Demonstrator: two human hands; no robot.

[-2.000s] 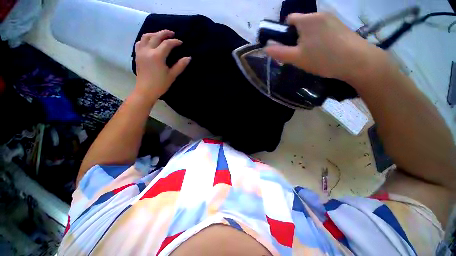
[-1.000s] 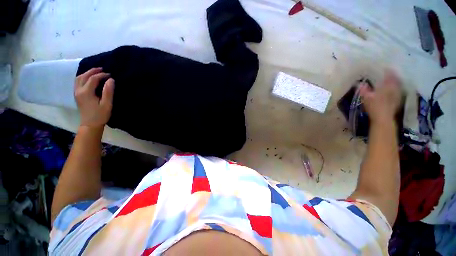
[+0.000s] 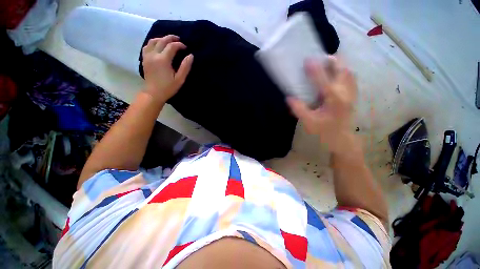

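Observation:
A black garment (image 3: 226, 89) is pulled over a long white padded board (image 3: 108, 37), whose rounded end shows at the upper left. My left hand (image 3: 164, 65) lies on the garment's left edge, fingers slightly curled and apart. My right hand (image 3: 329, 100), blurred, grips a white block (image 3: 292, 55) by its lower right side, over the garment's right part. I cannot tell whether the block touches the cloth. The steam iron (image 3: 411, 149) rests at the right, its black handle turned to the right.
A pale stick (image 3: 405, 50) and a small red triangle (image 3: 375, 30) lie at the far right. A red cloth (image 3: 439, 231) is crumpled below the iron. Dark scissors or tools lie right of the iron. Fabric heaps and bags fill the left.
My right hand has set down the iron at the right, taken hold of the white block from the table and brought it left over the garment. My left hand stays on the garment.

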